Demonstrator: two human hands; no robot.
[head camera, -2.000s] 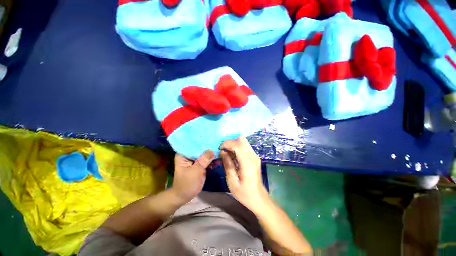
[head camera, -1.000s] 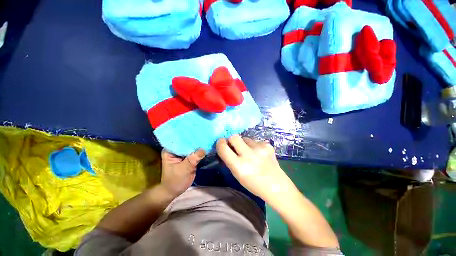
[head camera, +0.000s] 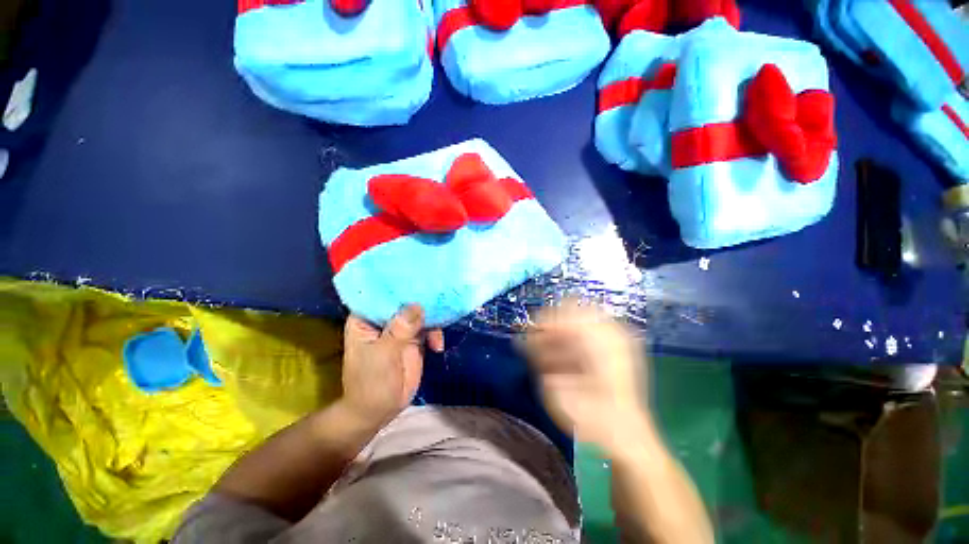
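The light-blue plush gift box lies on the dark-blue table near its front edge, with a red band across it and a puffy red bow on top. My left hand pinches the plush at its near lower edge, thumb on top. My right hand is off the plush, to its lower right, and blurred. I cannot tell whether its fingers hold a needle. No thread can be made out clearly between the hand and the plush.
More plush boxes stand at the far side, with others at right. A black object lies at right on the table. A yellow sheet with a blue piece is at lower left. A cardboard box is at lower right.
My right hand has left the seam edge and moved to the right. My left hand still holds the plush edge. The plush sits slightly lower and further right in view than one second ago.
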